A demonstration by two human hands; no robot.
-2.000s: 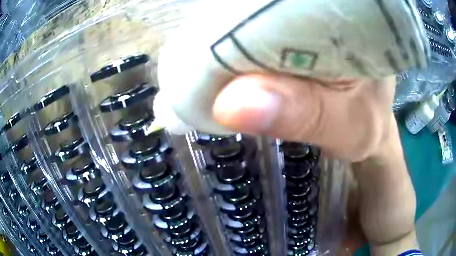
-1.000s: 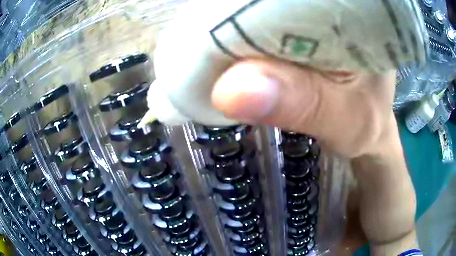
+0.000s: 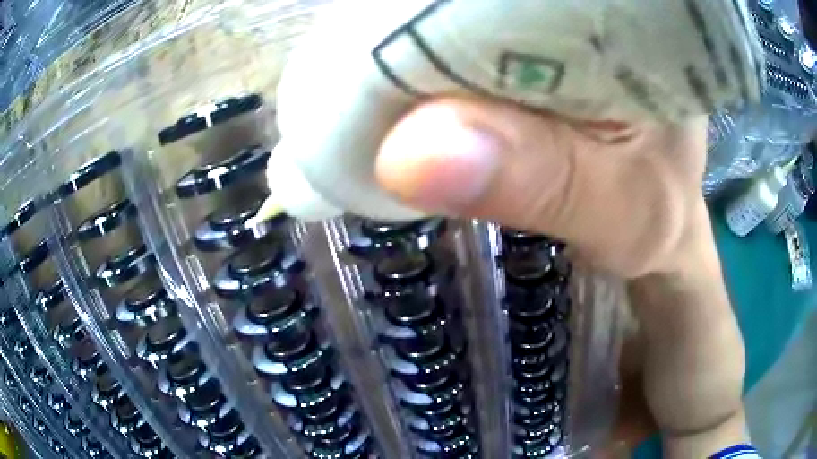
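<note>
My right hand (image 3: pixel 573 188) comes in from the right and grips a white squeeze bottle (image 3: pixel 349 99) with a black-lined label and a small green mark. The bottle's top edge is cut off by the picture. Its pale yellow nozzle tip (image 3: pixel 267 213) points down-left at the third ring from the far end of one row; contact cannot be told. Shiny black rings (image 3: pixel 224 170) stand in close rows in a clear plastic tray (image 3: pixel 484 332). The hand and bottle hide the far part of the right rows. My left hand is not in view.
A tan speckled surface (image 3: pixel 152 67) shows through the clear plastic at the far side. At the right, small bottles (image 3: pixel 754 208) and a white strip (image 3: pixel 797 258) lie on a green bench (image 3: pixel 760 287). More clear trays with dark parts (image 3: pixel 788 58) are at the upper right.
My right hand and the bottle have shifted slightly upward in the picture. The nozzle tip has moved a little up and left, staying near the same ring. The tray looks nearly unmoved.
</note>
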